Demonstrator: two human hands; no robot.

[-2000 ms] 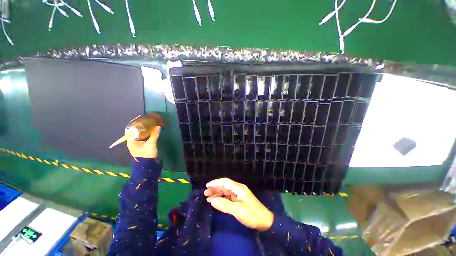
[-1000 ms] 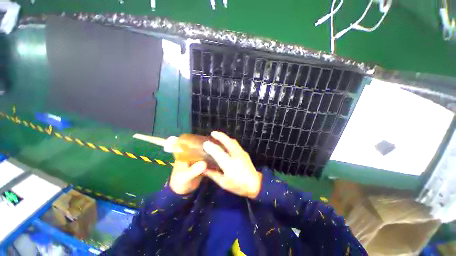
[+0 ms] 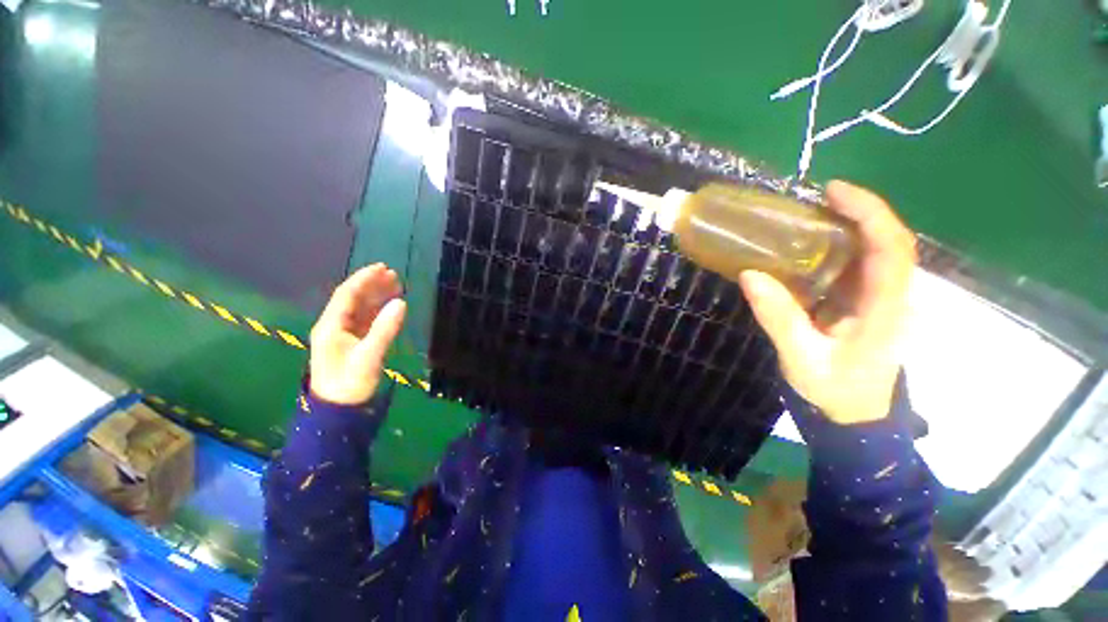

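Observation:
The amber squeeze bottle [image 3: 759, 233] is in my right hand [image 3: 844, 304], tilted nearly flat above the upper right part of the gridded tray. Its pale pointed nozzle points left over the top rows of pockets. The black gridded tray [image 3: 535, 280] lies on the bench; its pockets look dark and glossy, and whether they hold parts is hard to tell. My left hand [image 3: 352, 334] is empty, fingers apart and curled, left of the tray. My right hand and the bottle hide the tray's upper right corner.
A dark mat [image 3: 231, 146] lies left of the tray. A white sheet [image 3: 990, 365] lies to the right, partly hidden by my right arm. White ribbed parts [image 3: 1045, 535] are at lower right. White cables [image 3: 875, 116] hang beyond the bench. A carton [image 3: 143, 456] sits in a blue bin at lower left.
The bottle has gone from the left hand, through both hands, to the right hand, and moved right over the tray. My left hand has let go and moved left. The view has tilted.

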